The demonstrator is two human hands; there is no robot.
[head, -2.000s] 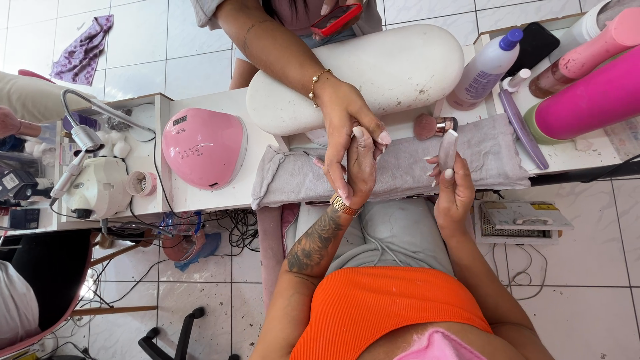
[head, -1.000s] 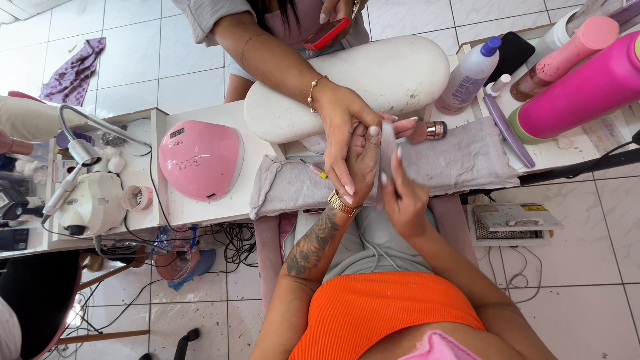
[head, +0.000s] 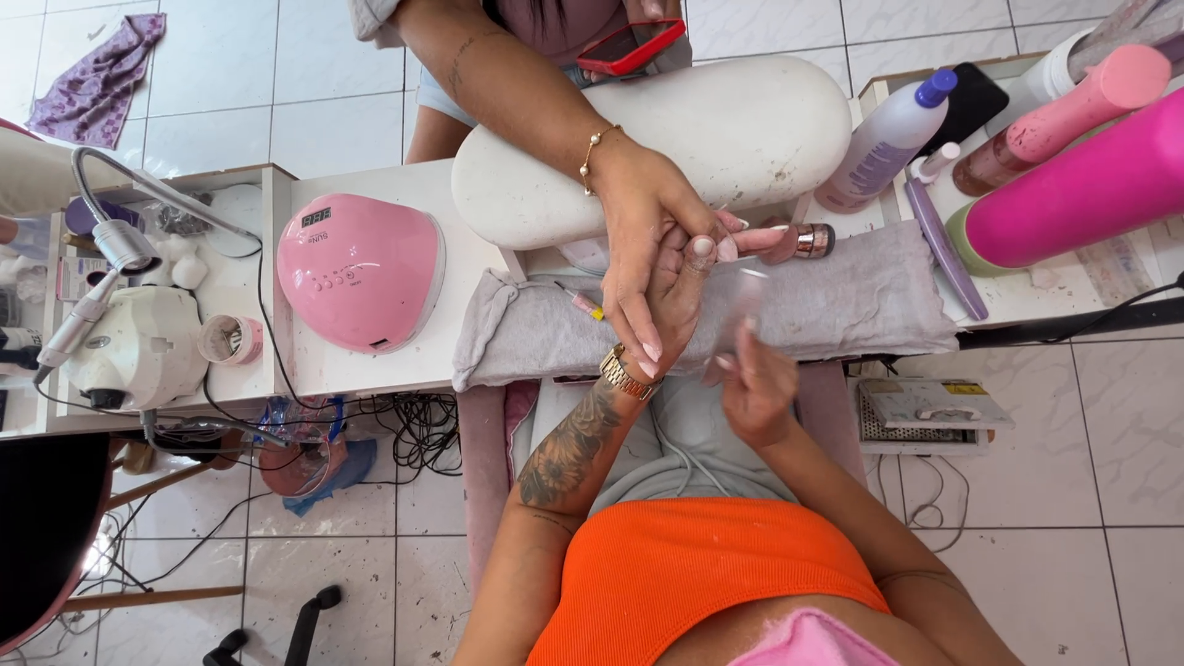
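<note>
My left hand [head: 680, 291], with a gold watch [head: 629, 372] at its wrist, is closed around fingers of another person's hand [head: 647, 199], which rests over it. The long pale nails of that hand point toward me. In my right hand [head: 758, 384] is a nail file [head: 745, 301], blurred, its upper end close to the held fingertips. Both hands are above a grey towel [head: 832, 287] on the table. A brush with a metallic handle [head: 814, 240] lies just beyond the fingers. A small yellow-ended tool [head: 587, 305] lies on the towel, left of my left hand.
A white cushioned armrest [head: 740, 129] spans the table's far side. On the left are a pink nail lamp [head: 359, 273] and a white nail drill unit [head: 139, 347]. At right stand a spray-type bottle [head: 888, 139], a magenta bottle [head: 1082, 185] and a purple tool [head: 945, 250]. Another person holds a red-cased phone [head: 634, 46].
My right hand with the file has moved left from beside the brush toward the held fingers, then slightly away from them. My left hand keeps its hold on the other person's hand.
</note>
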